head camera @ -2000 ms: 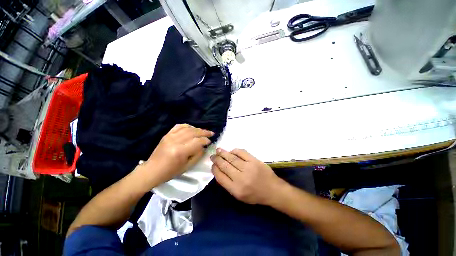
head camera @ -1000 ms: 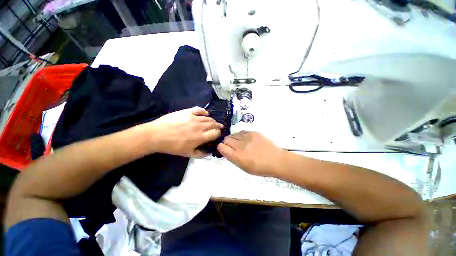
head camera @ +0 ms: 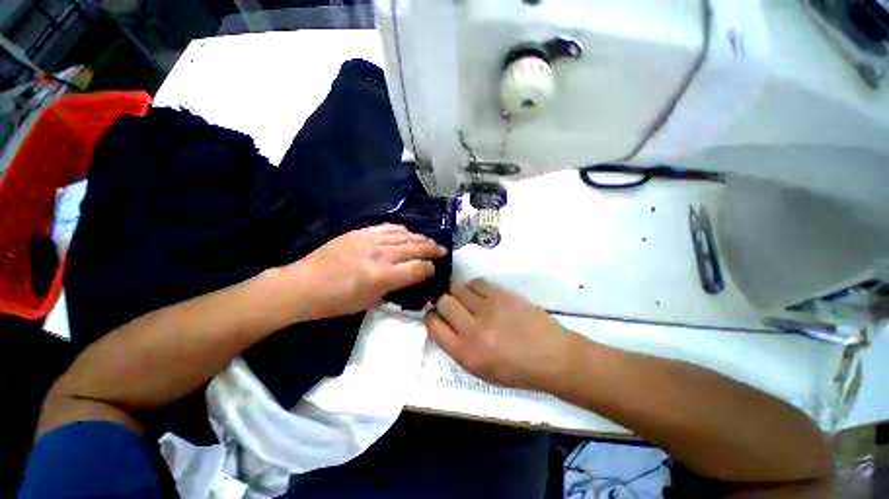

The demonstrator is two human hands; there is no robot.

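Observation:
The dark body fabric (head camera: 185, 214) lies in a large heap on the table left of the needle, its right edge running under the presser foot (head camera: 444, 207) of the sewing machine (head camera: 604, 88). My left hand (head camera: 375, 265) lies flat on the fabric just in front of the foot. My right hand (head camera: 497, 331) pinches the fabric's near edge with bent fingers. The white lining (head camera: 292, 414) hangs from the dark fabric over the table's front edge.
Black scissors (head camera: 624, 176) lie behind the thread snips (head camera: 704, 249), right of the needle. A red plastic basket (head camera: 34, 175) with pieces inside stands left of the table. A printed ruler (head camera: 468, 382) runs along the front edge. White cloth (head camera: 614, 473) lies below the table.
My view has moved closer to the machine head. Since two seconds ago both hands have moved nearer the presser foot along the dark edge; in the last second my right hand shifted slightly toward me.

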